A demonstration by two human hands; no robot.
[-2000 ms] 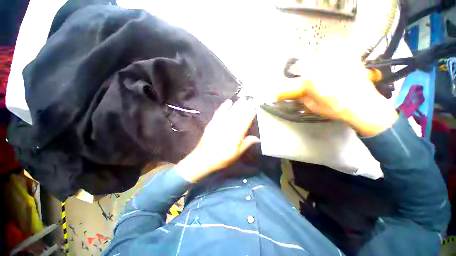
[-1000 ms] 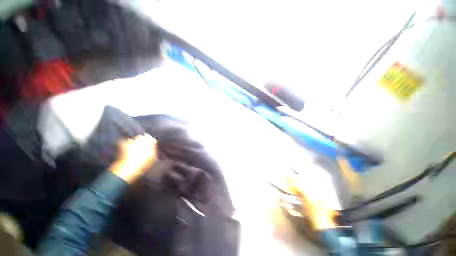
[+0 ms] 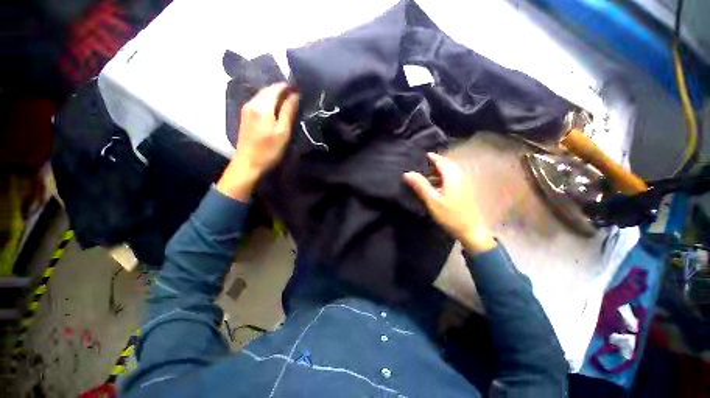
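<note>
A large black garment lies on the white-covered table and hangs over its front edge against my body. White threads and a small white label show on it. My left hand holds the garment's left edge, fingers curled at the cloth. My right hand rests on the garment's right side, thumb and fingers apart; whether it pinches cloth is hard to tell. The iron with its yellow-brown handle stands at the right, touched by neither hand. A long dark garment part reaches toward the iron.
The white table cover is brownish near the iron. A blue tray at the right holds maroon strips. A black cable and a yellow hose run behind the iron. Another black garment hangs at the left.
My right hand has let go of the iron and moved left onto the garment. The garment now lies turned and spread toward the right, with its label showing. The view has shifted.
</note>
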